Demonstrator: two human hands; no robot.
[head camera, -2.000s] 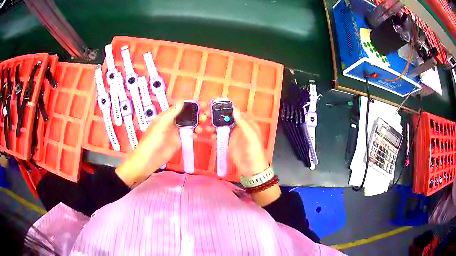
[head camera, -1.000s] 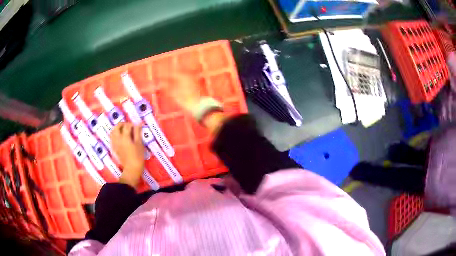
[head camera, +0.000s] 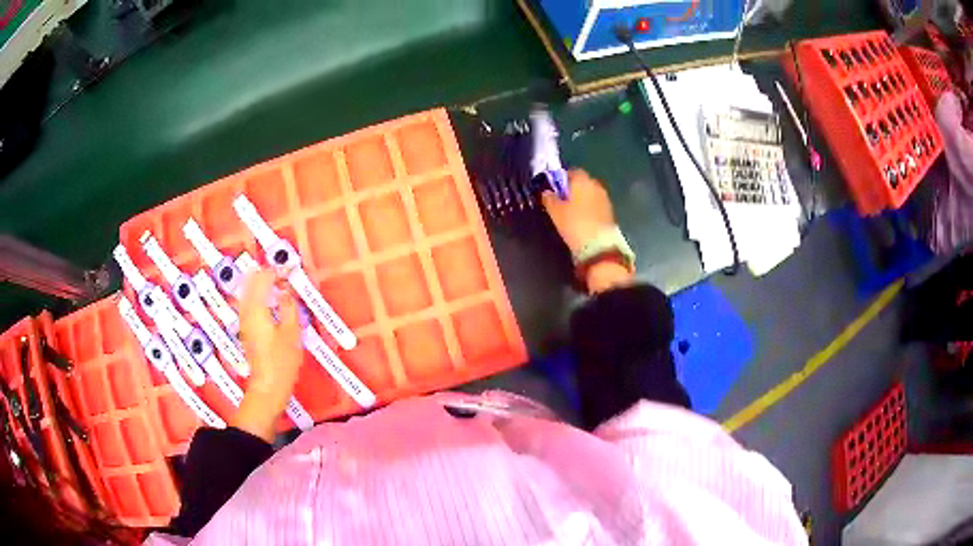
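Several light-strap smartwatches (head camera: 197, 347) lie face down in two slanting rows on the left part of the orange-red compartment tray (head camera: 432, 251). My left hand (head camera: 269, 331) rests over the lower row and covers part of a watch; whether its fingers grip it cannot be told. My right hand (head camera: 581, 219) is at the pile of waiting watches (head camera: 510, 176), right of the tray. Its fingers are on a light-strap watch (head camera: 545, 149) at the pile's right side, which is blurred.
More orange-red trays (head camera: 107, 373) lie at left, one with dark watches (head camera: 32, 400). A calculator (head camera: 747, 160) sits on paper sheets (head camera: 710, 229), near a blue boxed device (head camera: 651, 23). A red small-cell tray (head camera: 870, 117) and part of another person (head camera: 952, 176) are at right.
The two watches held earlier are no longer held up; the face-down rows are longer. My right hand has moved from over the tray to the pile. The view has turned right.
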